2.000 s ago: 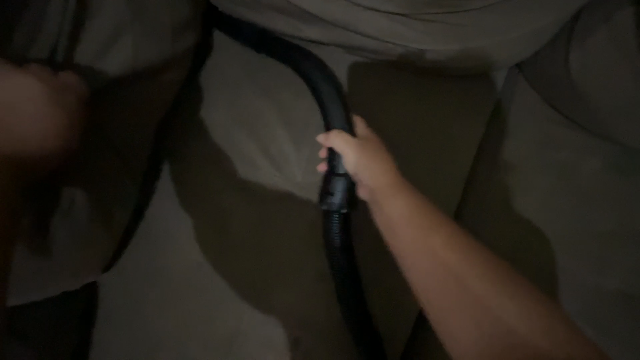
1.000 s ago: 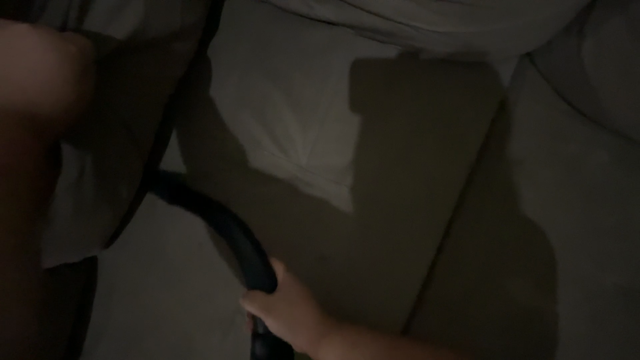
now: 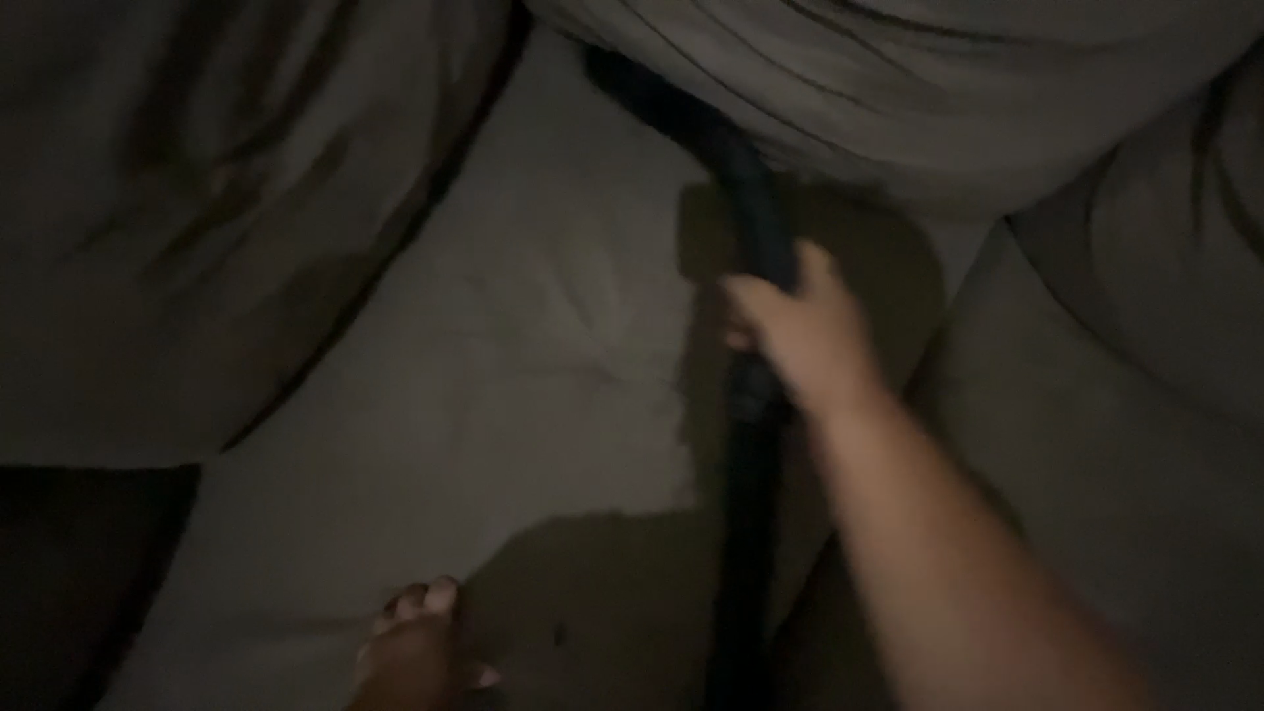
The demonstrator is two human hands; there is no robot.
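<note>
My right hand (image 3: 805, 321) is closed around the black curved handle tube of a vacuum cleaner hose (image 3: 755, 202). The tube's far end lies against the sofa seat cushion (image 3: 553, 326), by the foot of the back cushion. Below my hand the dark hose (image 3: 746, 553) runs down out of view. At the lower left, my left hand (image 3: 420, 642) is over the same seat cushion, apart from the hose; its fingers are partly curled and blurred, and whether it holds anything cannot be told.
A large grey back cushion (image 3: 889, 89) spans the top. The sofa's left side cushion (image 3: 247, 227) rises beside the seat, with a dark gap between them. Another seat cushion (image 3: 1106, 425) adjoins at right. Dark shadows fall over the fabric.
My right hand and the tube moved toward the lower left, then up again to the back cushion. My left hand has gone from the upper left to the lower left.
</note>
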